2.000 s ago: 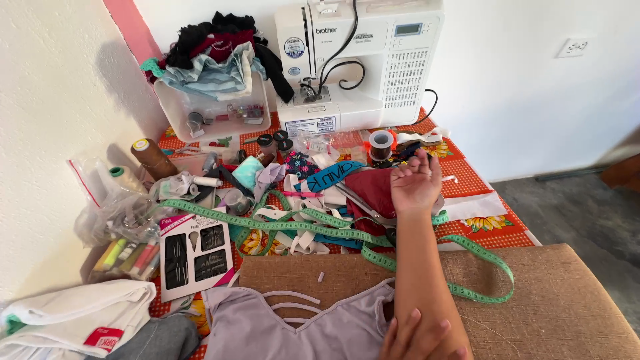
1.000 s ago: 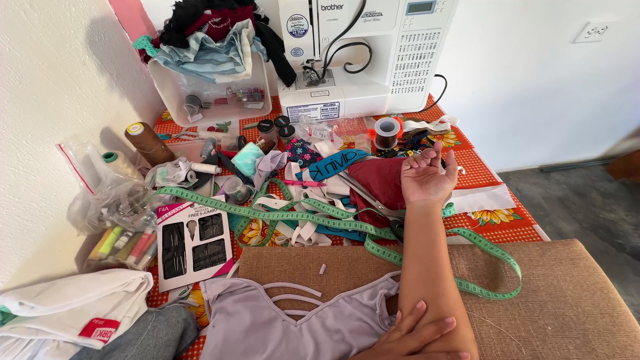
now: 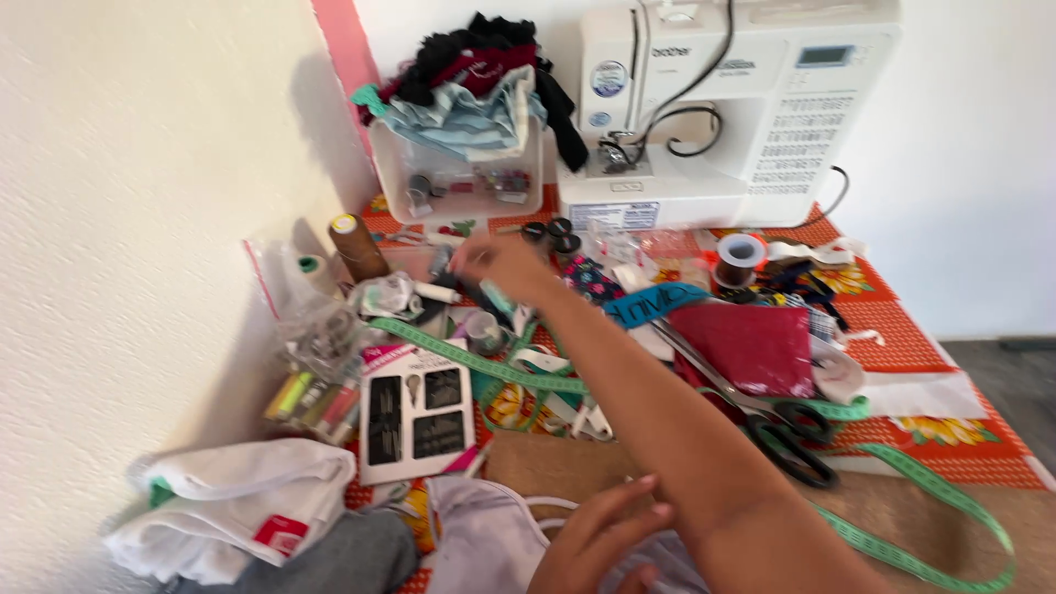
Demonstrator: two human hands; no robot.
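My right hand (image 3: 507, 266) is stretched over the small supplies at the back left, blurred, near the black-capped jars; whether it holds anything is hidden. Under my right forearm, my left hand (image 3: 606, 540) lies at the lilac garment (image 3: 483, 524) with its fingers apart. A green tape measure (image 3: 470, 356) runs beneath the right forearm and loops on the right. Black-handled scissors (image 3: 788, 445) lie right of the forearm, beside a dark red fabric in plastic (image 3: 747, 342). The needle set card (image 3: 417, 412) lies left of center, and a brown thread cone (image 3: 357, 247) stands behind it.
A white sewing machine (image 3: 693, 194) stands at the back, beside a clear plastic bin (image 3: 462, 186) heaped with clothes. White folded cloth (image 3: 239, 495) and gray fabric (image 3: 338, 549) lie front left. Markers (image 3: 318, 406) sit by the wall. A thread spool (image 3: 737, 262) stands on the right.
My right hand has moved left from beside the dark red fabric to the small supplies, uncovering the scissors' handles. The left hand no longer rests plainly on the right forearm.
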